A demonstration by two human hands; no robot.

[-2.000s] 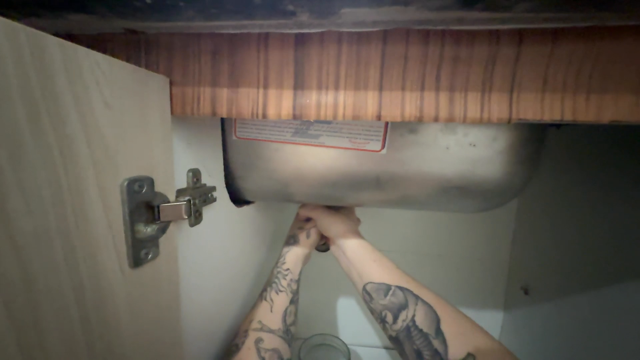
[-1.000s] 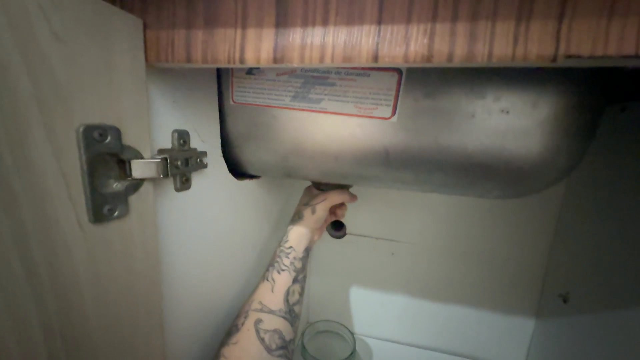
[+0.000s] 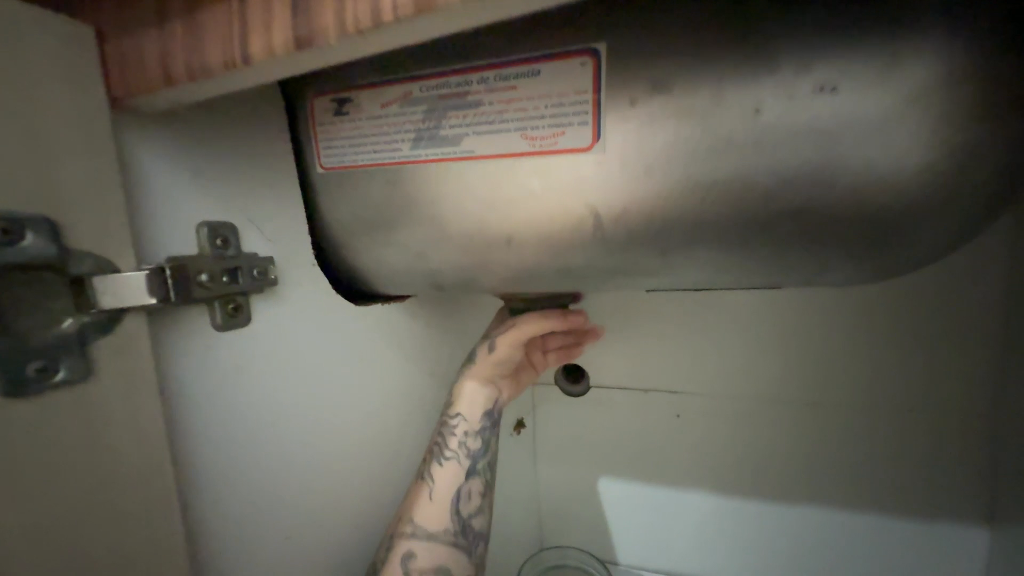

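Note:
My left hand (image 3: pixel 532 344) reaches up from below, its palm turned to the right and its fingers bent around the dark drain fitting (image 3: pixel 540 302) under the metal sink basin (image 3: pixel 640 216). The tattooed forearm runs down to the bottom edge. Part of the fitting is hidden behind the fingers. Just below the fingertips is a round pipe opening (image 3: pixel 572 379) in the back wall. My right hand is out of view. A printed sticker (image 3: pixel 460 108) is on the front of the basin.
At the left stands a cabinet door (image 3: pixel 72 448), joined by a metal hinge (image 3: pixel 220 276) to the side panel. The rim of a glass container (image 3: pixel 564 560) shows at the bottom. A wood-patterned rail (image 3: pixel 208 40) crosses the upper left. The back wall (image 3: pixel 760 432) has a thin seam.
Two seconds ago both hands were together under the basin; my right hand has since left the view. My left hand has stayed at the drain fitting. The view has moved closer.

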